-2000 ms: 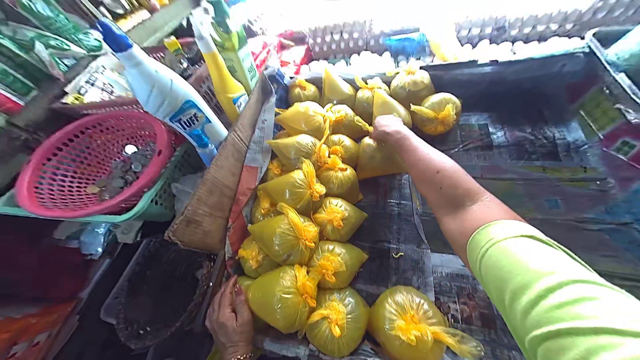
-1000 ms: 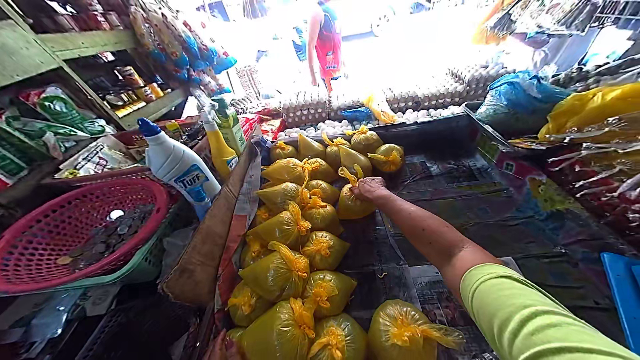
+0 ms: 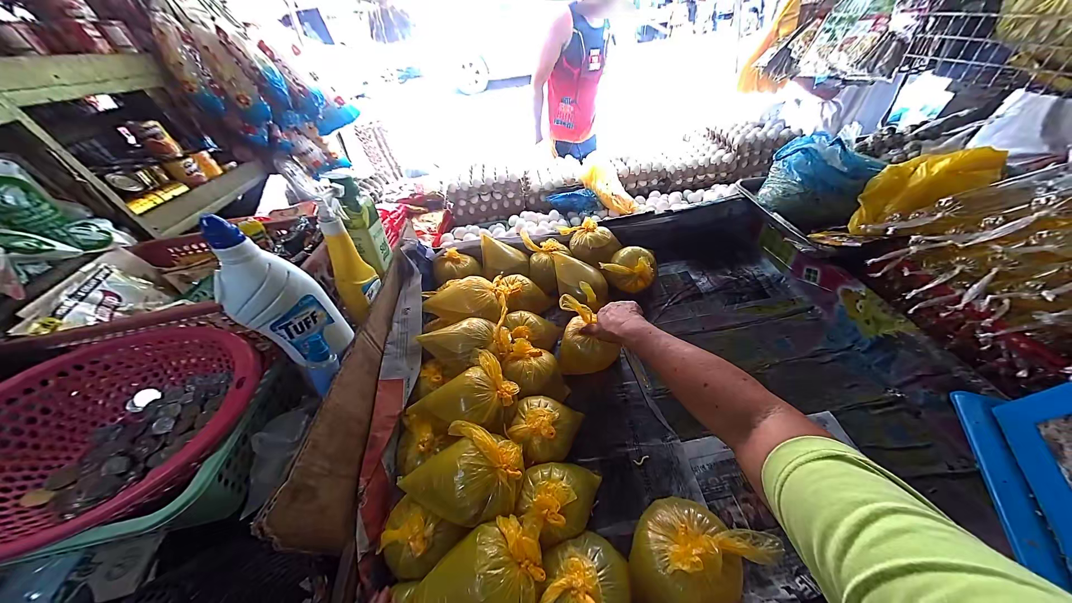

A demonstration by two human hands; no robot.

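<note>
My right hand (image 3: pixel 618 322) reaches out from a light green sleeve and grips the knotted top of a yellow-green filled plastic bag (image 3: pixel 586 347). That bag stands on newspaper lining beside rows of similar tied bags (image 3: pixel 473 477), which run along the left side of the tray. A larger tied bag (image 3: pixel 687 548) rests apart at the near edge. Of my left hand, only a sliver of fingers (image 3: pixel 381 595) shows at the bottom edge, by the nearest bags; what it does is hidden.
A cardboard flap (image 3: pixel 335 435) borders the bags. Left of it are a white Tuff bottle (image 3: pixel 280 293) and a pink basket (image 3: pixel 243 368) of coins. Egg trays (image 3: pixel 486 197) line the far side; a person in a red top (image 3: pixel 576 92) stands beyond. Blue plastic (image 3: pixel 992 469) is at right.
The view has tilted up strongly. My right hand stays at the far bags and now holds one by its top. My left hand, visible on a near bag two seconds ago, is almost out of view.
</note>
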